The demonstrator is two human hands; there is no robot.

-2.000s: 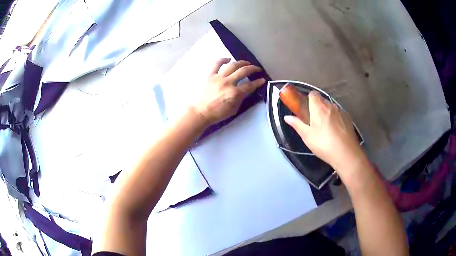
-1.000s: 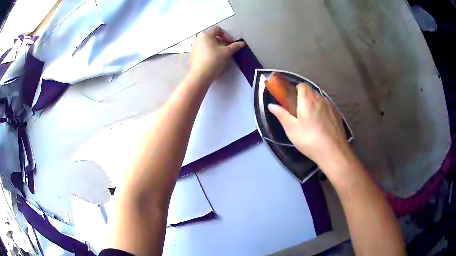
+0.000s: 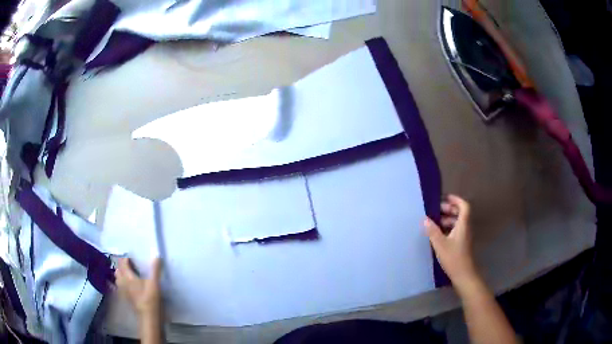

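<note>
The pale blue-white front panel (image 3: 362, 222) lies flat with its curved armhole cut-out at the left. A dark purple hem band (image 3: 406, 111) runs down its right end, and a purple seam strip (image 3: 295, 166) crosses it. A short dark pocket line (image 3: 275, 237) shows mid-panel. My right hand (image 3: 452, 238) holds the hem edge between thumb and fingers. My left hand (image 3: 139, 285) is at the panel's lower left edge with fingers apart; whether it grips cloth is unclear. The steam iron (image 3: 480, 64) stands off the panel at the upper right, untouched.
The maroon hose (image 3: 553, 127) trails from the iron down the right side. Other pale pieces (image 3: 235, 20) lie along the far edge. A crumpled pale-and-purple heap (image 3: 50, 262) fills the left. The padded table (image 3: 530, 222) has a curved right edge.
My right hand has let go of the iron, now at the upper right, and moved to the hem. My left hand has moved from the hem's far end to the panel's lower left.
</note>
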